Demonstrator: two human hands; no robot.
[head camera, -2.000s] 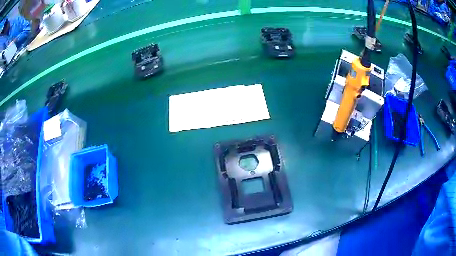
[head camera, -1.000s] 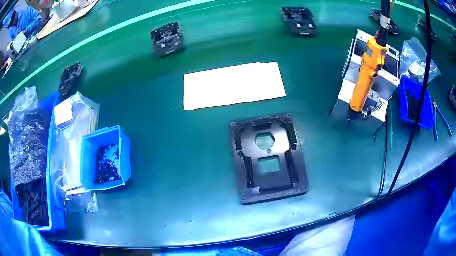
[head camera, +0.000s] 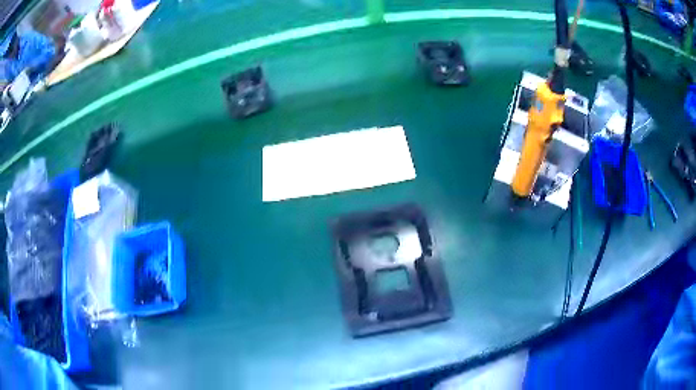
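The black fixture (head camera: 352, 293) lies flat on the green bench in front of me. No housing sits in it, and the bench shows through its two openings. The orange electric screwdriver (head camera: 536, 141) rests tilted on the white-grey metal box (head camera: 568, 152) at the right. A blue bin (head camera: 177, 266) with small dark parts stands at the left. Neither of my hands is in view. Light-blue cloth shows at the lower left and lower right edges. The picture is somewhat blurred.
White paper (head camera: 338, 164) lies behind the fixture. Black housings (head camera: 246, 91) stand farther back. A long blue tray (head camera: 74, 305) with bagged parts is at far left. A second blue bin (head camera: 620, 179), blue-handled pliers (head camera: 662, 199) and a hanging black cable (head camera: 603, 255) are at right.
The camera view tilted down and back again. The housings at the back have shifted slightly right relative to the paper. The fixture and screwdriver have not moved on the bench.
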